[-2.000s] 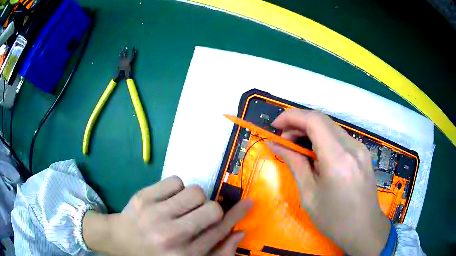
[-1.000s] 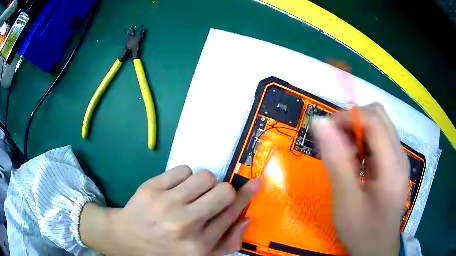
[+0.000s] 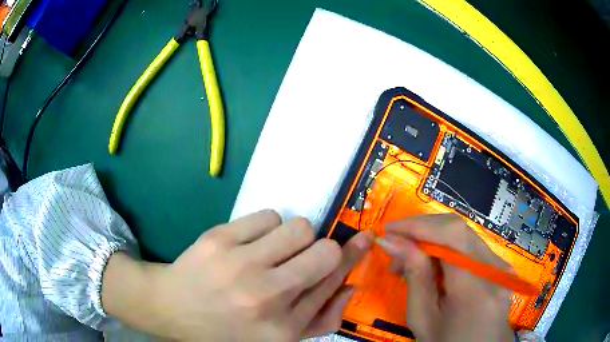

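The orange tablet housing [image 3: 394, 200] with a black rim lies tilted on a white foam sheet [image 3: 294, 133]. The main board [image 3: 505, 207] runs along its upper right side. A thin dark cable [image 3: 401, 161] curves from the board past the black square block [image 3: 411, 129] and down the left edge towards my fingertips. My left hand [image 3: 261, 280] rests on the housing's left edge, its index fingertip near the cable; whether it pinches the cable is hidden. My right hand [image 3: 455, 280] holds the orange spudger [image 3: 478, 268], its tip end beside my left fingertip.
Diagonal cutters with yellow handles [image 3: 213, 107] lie open on the green mat [image 3: 167, 200], left of the foam. A blue box [image 3: 70, 23] and a black cord [image 3: 63, 83] are at the upper left. A yellow edge line [image 3: 528, 73] crosses the upper right.
My right hand has come down from over the board to my left fingertips, uncovering the board. The spudger has swung to point left. The view has shifted, so the bench things sit higher.
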